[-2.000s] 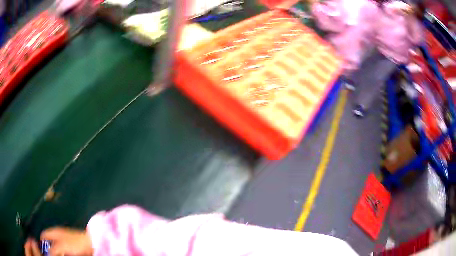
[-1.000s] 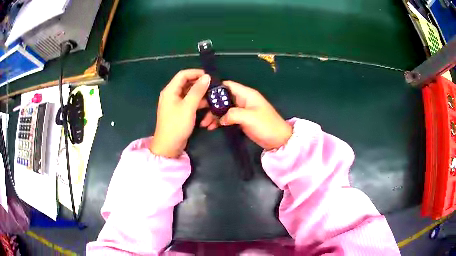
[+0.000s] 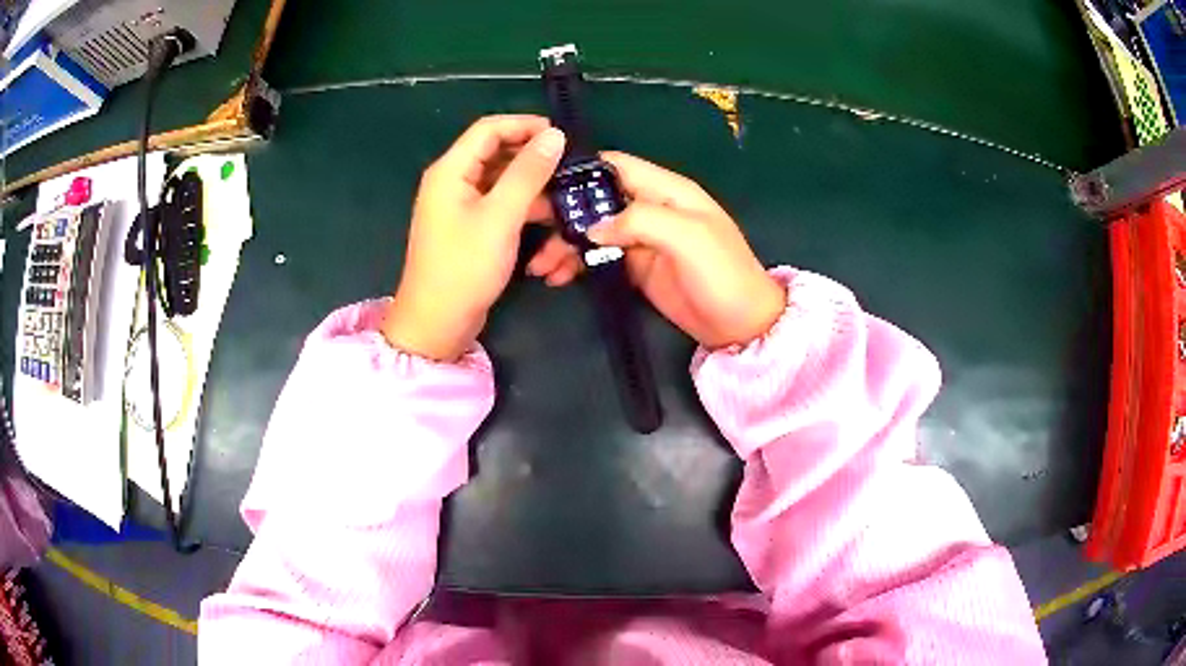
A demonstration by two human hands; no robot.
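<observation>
A black smartwatch (image 3: 588,198) is held between both hands above the dark green bench mat (image 3: 832,377). Its screen is lit with white icons or marks. The upper strap (image 3: 563,98) points away from me and ends in a silvery buckle (image 3: 559,56). The lower strap (image 3: 631,358) hangs towards me. My left hand (image 3: 475,234) grips the watch's left side, thumb near the upper strap. My right hand (image 3: 676,241) holds its right side, with the thumb on the lower part of the screen. Some fingers are hidden behind the case.
At left are a desk calculator (image 3: 63,302) on white paper, a black socket block (image 3: 184,243) and a black cable (image 3: 151,325). A grey vented box (image 3: 124,37) stands at the upper left. Red trays (image 3: 1145,403) and a metal bar (image 3: 1138,180) are at right.
Two seconds ago the view was turned towards the trays at right. Since one second ago the watch and both hands appear higher, and the screen's marks differ. Both hands still hold the watch.
</observation>
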